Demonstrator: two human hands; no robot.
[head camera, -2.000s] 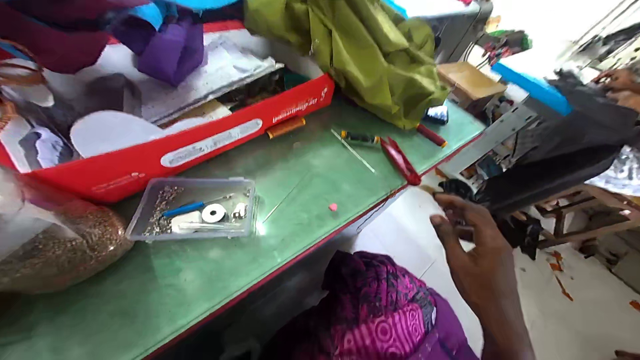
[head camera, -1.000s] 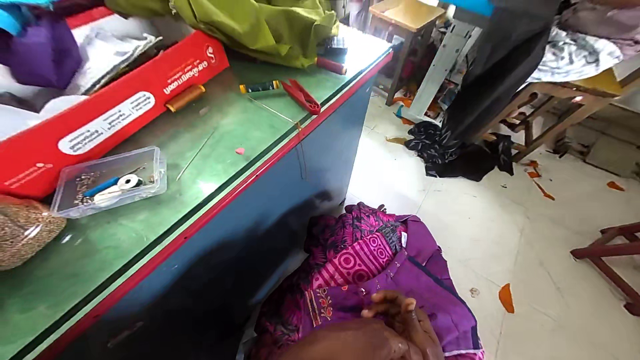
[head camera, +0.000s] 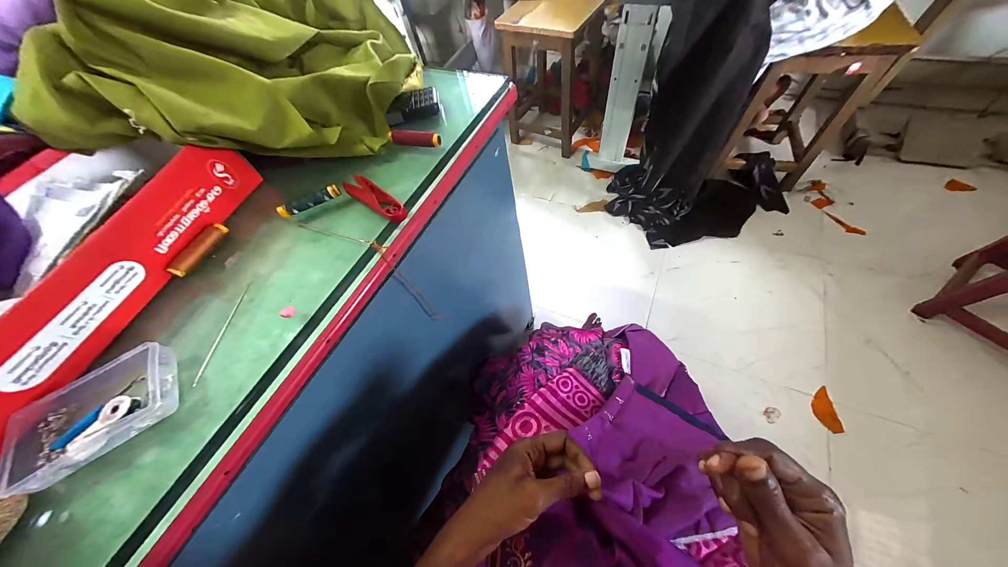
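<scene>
Over the purple cloth (head camera: 642, 461) on the lap, my left hand (head camera: 543, 484) has its thumb and fingertips pinched together. My right hand (head camera: 776, 496) is a short way to the right with thumb and fingers also brought close. Whether a thread or needle is between the fingertips is too fine to tell. Red thread snips (head camera: 376, 198) lie near the edge of the green table beside a dark thread spool (head camera: 309, 201). A thread (head camera: 405, 279) hangs over the edge. A thin metal needle-like rod (head camera: 220, 337) lies near a clear plastic box (head camera: 94, 421) of small notions.
Olive green cloth (head camera: 228, 71) is heaped at the back of the table, by a maroon spool (head camera: 415, 138). A red box (head camera: 118, 291) stands left, an orange-brown spool (head camera: 197, 250) against it. Wooden stools (head camera: 551, 24), black cloth (head camera: 693, 157) and orange scraps (head camera: 827, 409) are beyond.
My hands, close together over the lap a second ago, are now apart above the purple cloth. Two seconds ago one hand was raised by the snips at the table edge.
</scene>
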